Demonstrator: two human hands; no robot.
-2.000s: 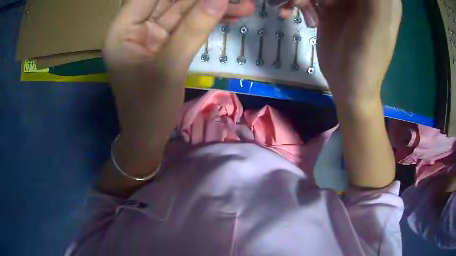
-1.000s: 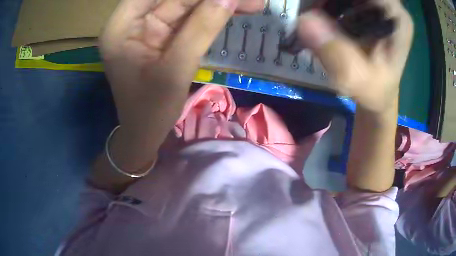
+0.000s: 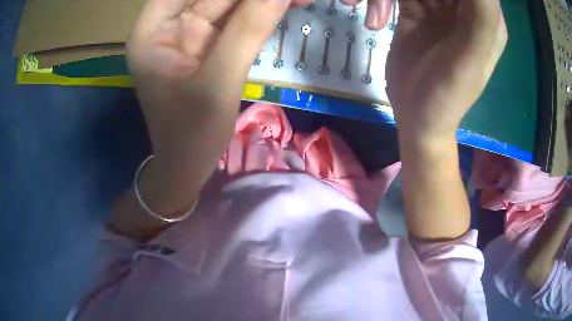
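A white board [image 3: 270, 69] lies on the bench with several stemmed pieces [image 3: 325, 51] in a row, each with silvery round ends. My left hand [image 3: 201, 50] is raised at the top left of the board, with its fingertips cut off by the upper edge. My right hand [image 3: 439, 56] is raised over the board's right side, its back towards me and its fingers partly cut off by the upper edge. What either hand holds is hidden or out of the picture.
Brown cardboard [image 3: 75, 28] lies at the left. The green bench top [image 3: 505, 81] has a blue and yellow taped edge [image 3: 332, 105]. A yellow-green slip [image 3: 29, 63] lies near the left corner. At right are another cardboard carrier [image 3: 562, 75] and a person's arm [image 3: 540, 257].
My right hand has turned and moved a little left, and the dark tool seen in it one second ago no longer shows. My left hand stays in about the same place.
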